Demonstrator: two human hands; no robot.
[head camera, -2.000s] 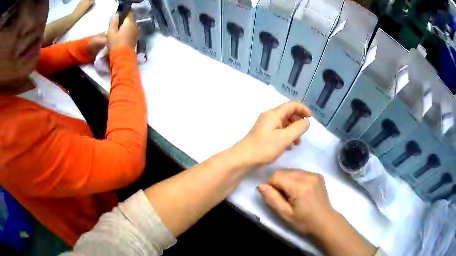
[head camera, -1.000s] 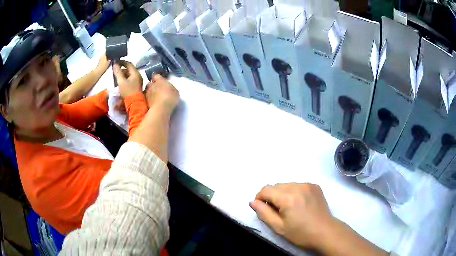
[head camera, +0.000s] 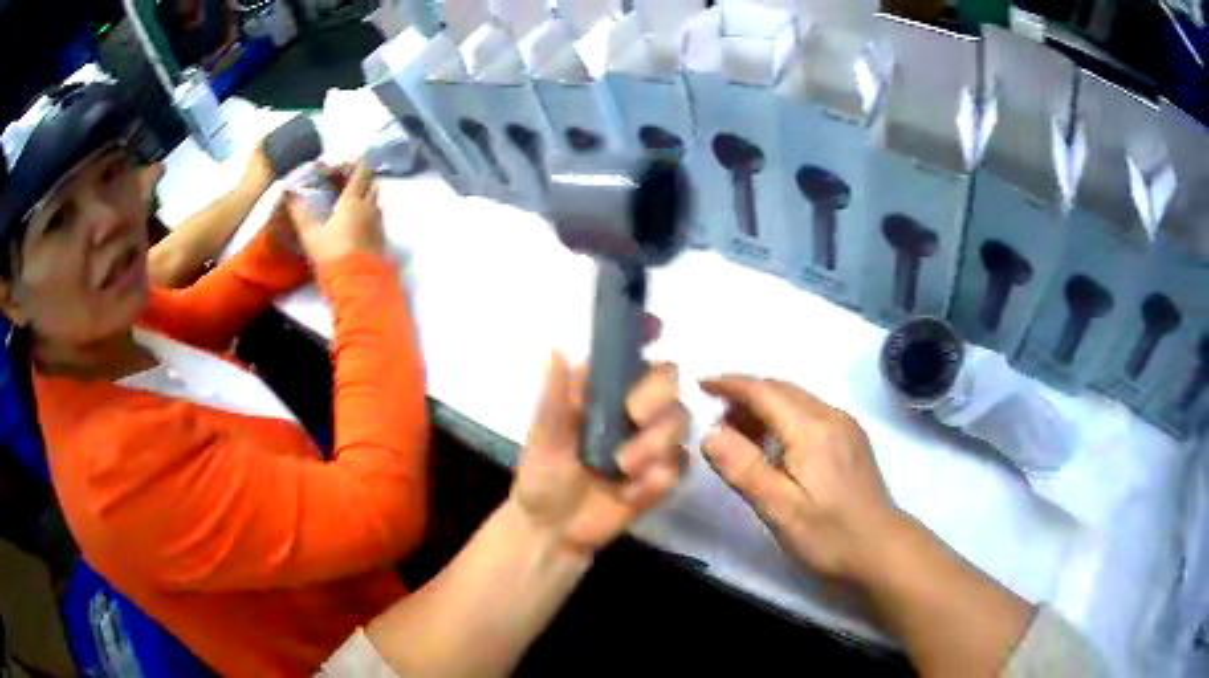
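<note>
A dark grey hair dryer (head camera: 617, 225) stands upright in the air at the centre, head on top and its dark round end facing right. It looks a little blurred. My left hand (head camera: 603, 457) is shut around the lower part of its handle. My right hand (head camera: 802, 470) is to the right of it over the white sheeting, bare, with thumb and fingers apart and nothing in it. A bagged hair dryer (head camera: 924, 362) lies on the bench at the right, its dark round end out and its handle in a whitish translucent bag.
A row of open retail boxes (head camera: 829, 186) stands along the back of the white bench (head camera: 497, 325). A person in an orange top (head camera: 226, 490) sits at the left, hands on the bench. Crumpled whitish bags (head camera: 1167, 570) lie at the right edge.
My left hand reached left beside the neighbour's hands, then came back to the centre with a hair dryer in it. My right hand has lifted slightly and its fingers have opened.
</note>
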